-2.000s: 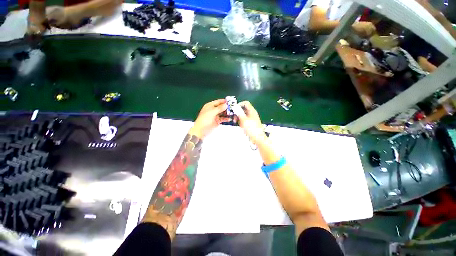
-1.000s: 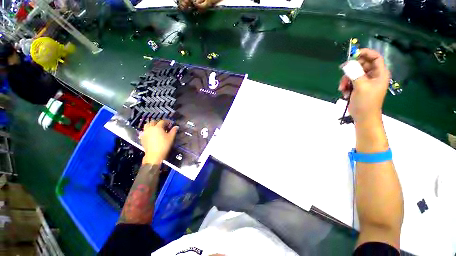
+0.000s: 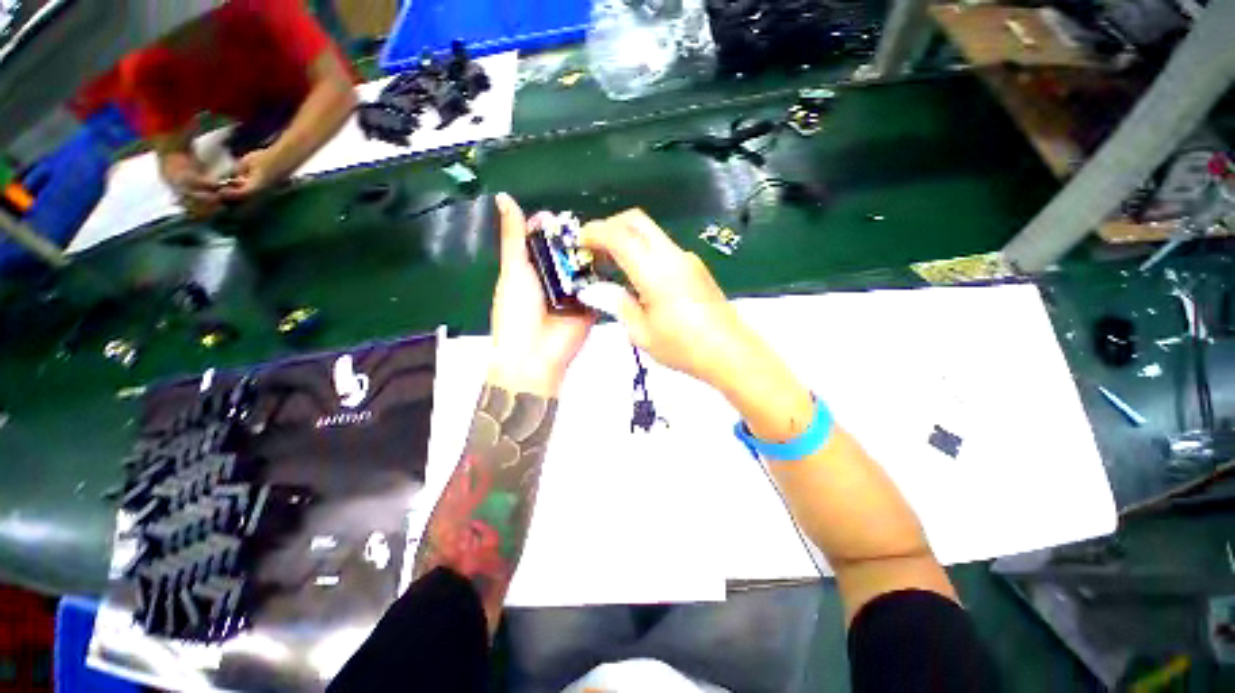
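My left hand [image 3: 536,305], on the tattooed arm, holds an open black plastic housing [image 3: 551,271] upright above the far edge of the white sheet. My right hand [image 3: 650,291], with a white covering on a fingertip, presses a circuit board [image 3: 572,249] with white, blue and yellow parts at the housing's open side. The fingers hide part of the board, so how far it sits inside cannot be told. A thin black lead hangs below my right hand and ends in a small black part [image 3: 642,416] over the white sheet.
Black moulded parts [image 3: 190,515] stand in rows on the black printed sheet [image 3: 386,467] at left. A small black square [image 3: 945,440] lies on the white sheet [image 3: 867,366]. Loose boards [image 3: 721,238] lie on the green surface. A person in red works opposite.
My left hand has left the rows of black parts and now holds a housing in front of me. My right hand has brought the board to it. The view has swung right.
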